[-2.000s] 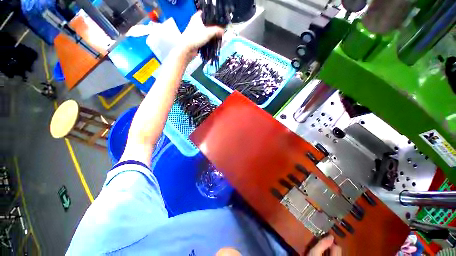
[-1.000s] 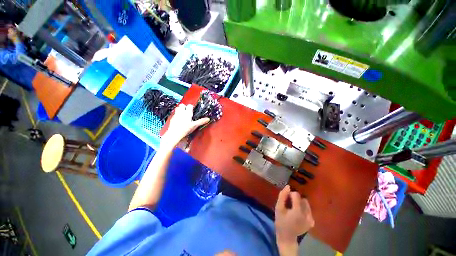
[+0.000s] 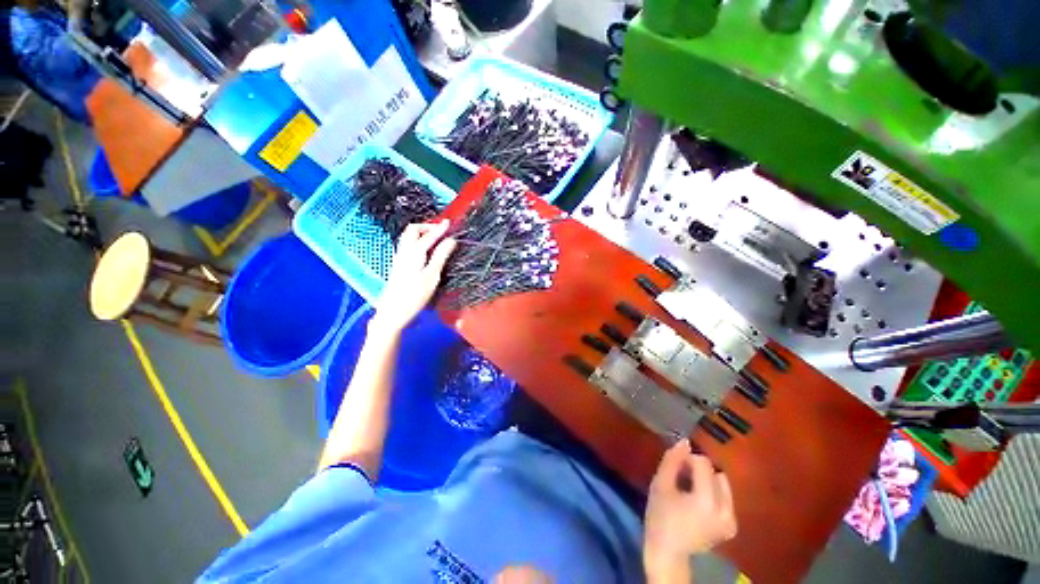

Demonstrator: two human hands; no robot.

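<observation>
A bunch of black cable leads with pale tips [image 3: 502, 245] lies fanned out on the left end of the red work board [image 3: 547, 331]. My left hand [image 3: 416, 274] is at the bunch's left edge, over the board's edge; whether its fingers grip the leads is unclear. Three silver mould plates [image 3: 673, 365] lie side by side on the board, with short black pieces sticking out along both sides. My right hand [image 3: 688, 502] is curled at the near corner of the nearest plate, fingertips close together; its contact with the plate is unclear.
Two light-blue baskets [image 3: 325, 228] of black leads stand beyond the board's left end. The green machine [image 3: 798, 137], steel columns and holed bed [image 3: 907, 285] stand behind. Blue tubs [image 3: 279, 302] stand at left, a pink cloth [image 3: 884, 491] at right.
My left hand has brought the bunch from above the baskets down onto the board, where it is now spread out. My right hand stays by the nearest plate.
</observation>
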